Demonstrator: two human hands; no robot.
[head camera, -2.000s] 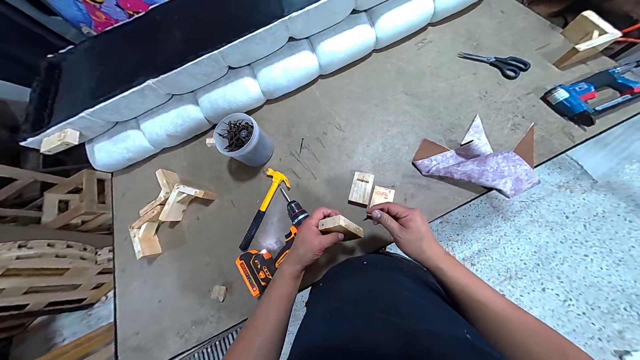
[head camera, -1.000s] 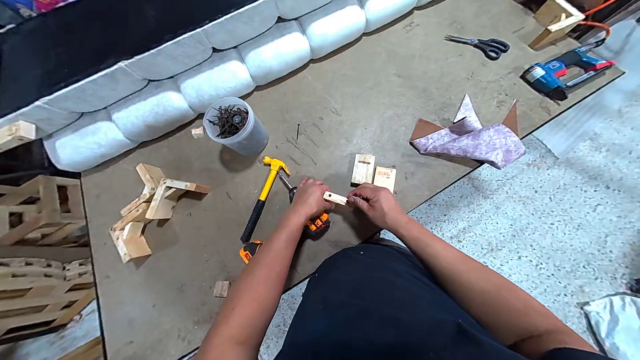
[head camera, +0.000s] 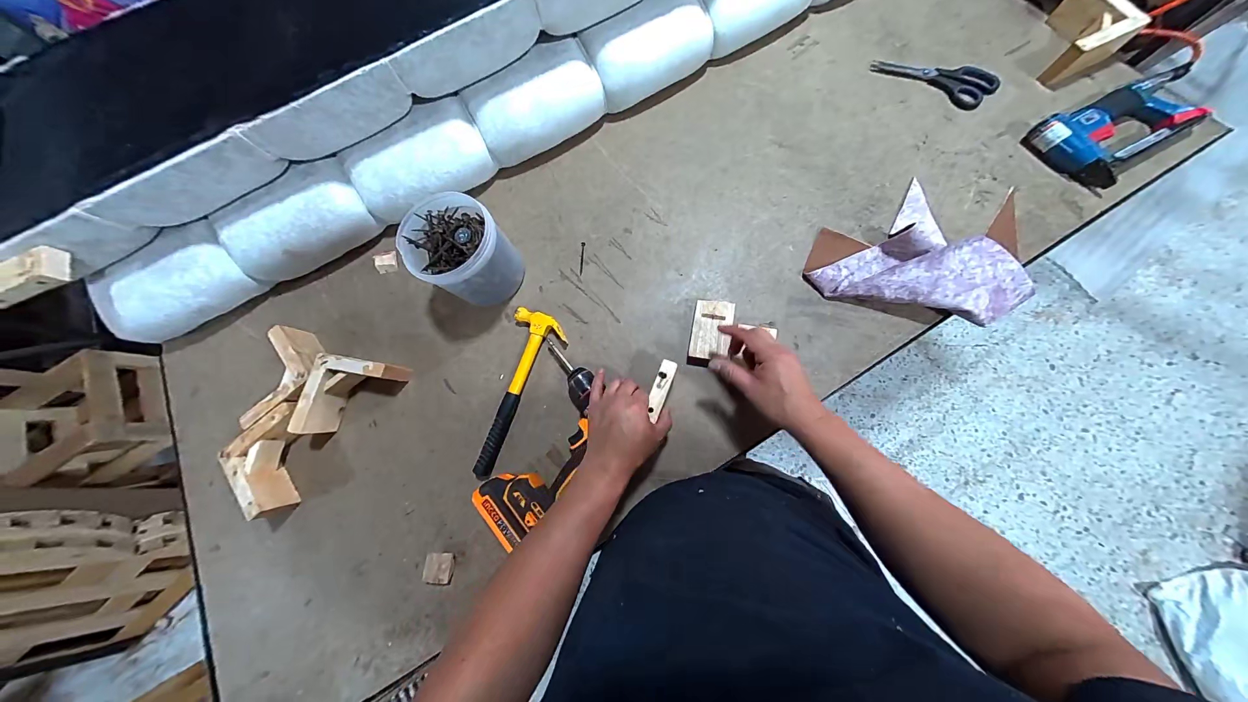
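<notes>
My left hand (head camera: 624, 421) grips a small wooden block (head camera: 662, 390) with dark holes in its upright face, beside a cordless drill (head camera: 580, 388) that lies partly under the wrist. My right hand (head camera: 763, 370) reaches over two flat wooden blocks; its fingertips touch or hover at the edge between them. The nearer-left block (head camera: 709, 341) has a dark screw or slot on top, while the other block (head camera: 765, 332) is mostly hidden by the fingers. Left of the drill lies a claw hammer (head camera: 522, 375) with a yellow head and black grip.
A plastic tub of screws (head camera: 478, 258) stands by a white padded panel (head camera: 419, 146). Joined wooden pieces (head camera: 317, 395) lie at left. Scissors (head camera: 941, 80), a blue nail gun (head camera: 1082, 136) and patterned fabric (head camera: 936, 278) are at right, near the table edge. A loose screw (head camera: 582, 257) lies mid-table.
My right hand has moved from the block in my left hand to the two flat blocks at its right. The held block, near both hands before, is now with my left hand alone.
</notes>
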